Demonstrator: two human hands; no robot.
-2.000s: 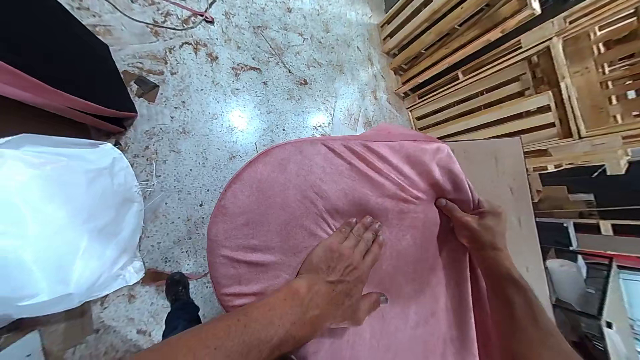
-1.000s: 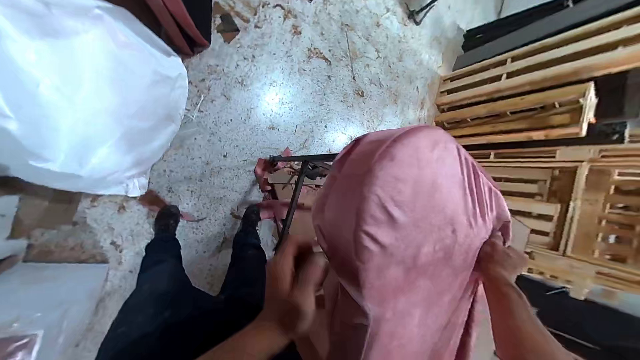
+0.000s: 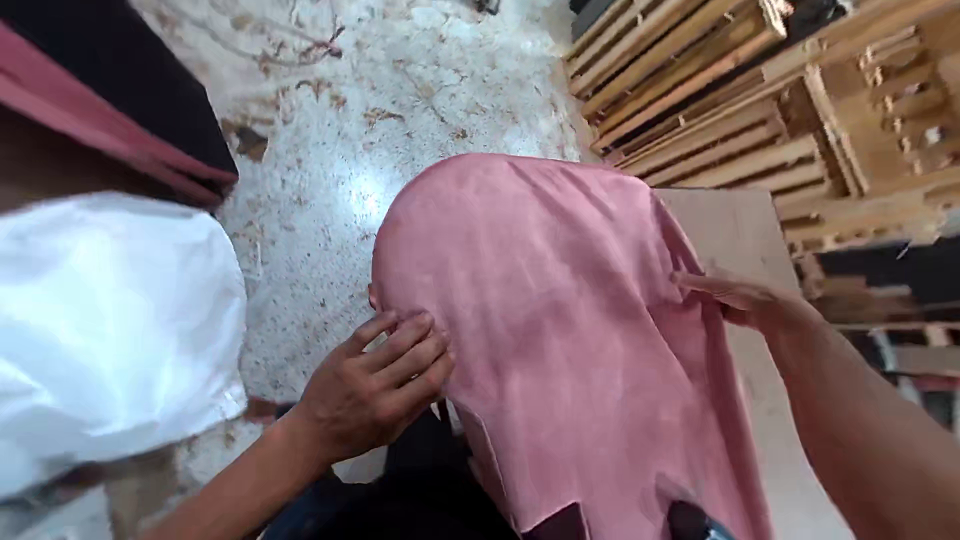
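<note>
Pink velvet-like fabric (image 3: 540,300) is draped over a rounded form, smooth on top and creased toward its right side. At the form's left edge my left hand (image 3: 382,382) touches the fabric, fingers bent over the rim. My right hand (image 3: 727,296) grips a fold of the fabric at the right side between thumb and fingers. A dark object (image 3: 686,519) with a shiny end, too blurred to name, lies at the bottom of the cloth.
A pale board (image 3: 750,247) lies under the form at right. Wooden pallets (image 3: 795,150) stand beyond it. A white wrapped object (image 3: 112,315) is at left, below a black and pink piece (image 3: 180,105). Scraps litter the speckled floor (image 3: 322,187).
My left hand, spread flat on the fabric two seconds ago and off it one second ago, is now at its left edge. My right hand stays at the right side. The view has shifted.
</note>
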